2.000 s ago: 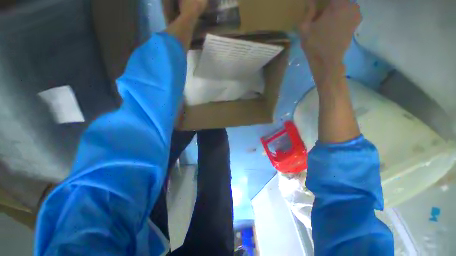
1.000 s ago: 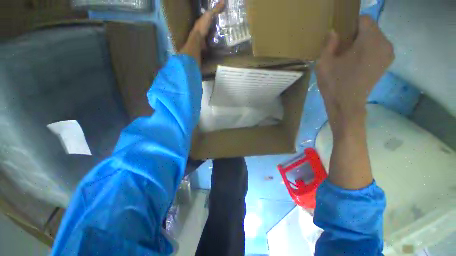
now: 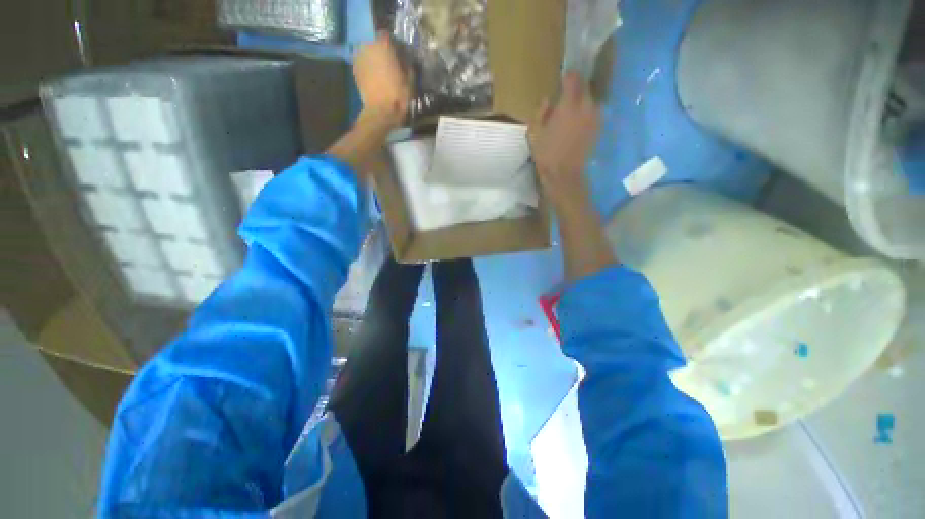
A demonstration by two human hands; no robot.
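An upper brown carton (image 3: 522, 56) lies open at the top of the view, with crinkled clear plastic over brownish contents (image 3: 449, 51) inside. My left hand (image 3: 383, 79) grips its left edge. My right hand (image 3: 567, 127) holds the lower right corner of its flap; the fingertips are partly hidden. Just below and nearer my legs is a small open carton (image 3: 472, 241). It holds a white ridged sheet (image 3: 477, 152), tilted over crumpled white material (image 3: 441, 198).
A large carton (image 3: 323, 101) at left holds stacked trays with white pieces (image 3: 162, 182). Clear trays (image 3: 279, 15) lie beyond it. A cream bin (image 3: 700, 264) and a grey-white bin (image 3: 781, 91) are at right. A red item (image 3: 550, 314) is mostly behind my right sleeve.
My right hand has moved left and down with the flap, showing more of the bagged contents. My left hand has shifted to the carton's left edge. The view has shifted, showing more of the bins.
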